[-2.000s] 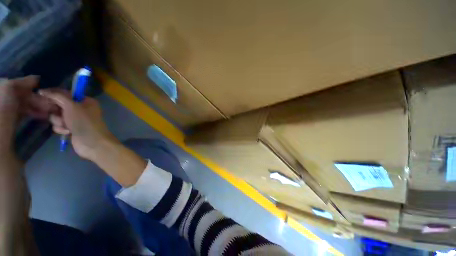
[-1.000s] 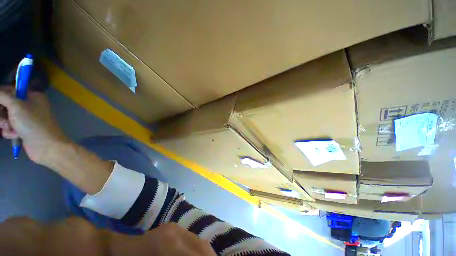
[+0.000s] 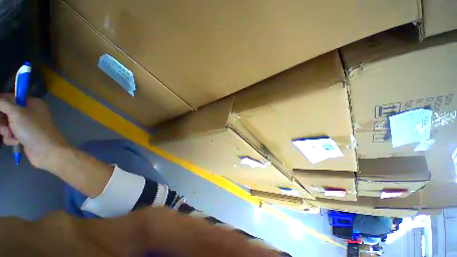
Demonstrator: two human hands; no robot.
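Observation:
My right hand (image 3: 34, 128) is at the left edge, its fingers partly cut off by the edge. It is closed around a blue and white pen (image 3: 22, 85), which stands nearly upright in the picture with its lower end showing below the hand. A black-and-white striped sleeve with a white cuff runs from that wrist toward the bottom. My left hand (image 3: 150, 233) is a large blurred skin-coloured shape across the bottom, very close to the camera, covering part of the sleeve. Its fingers cannot be made out.
Brown cartons (image 3: 240, 45) fill the top and right, with white, light blue and pink labels. A yellow line (image 3: 95, 108) crosses the grey floor beside them. A blue-grey rounded shape lies under my right forearm. Blue bins (image 3: 340, 222) stand far off at lower right.
The view has swung, so the cartons sit further left. My left hand has left my right hand and come close to the camera at the bottom. The pen stays in my right hand.

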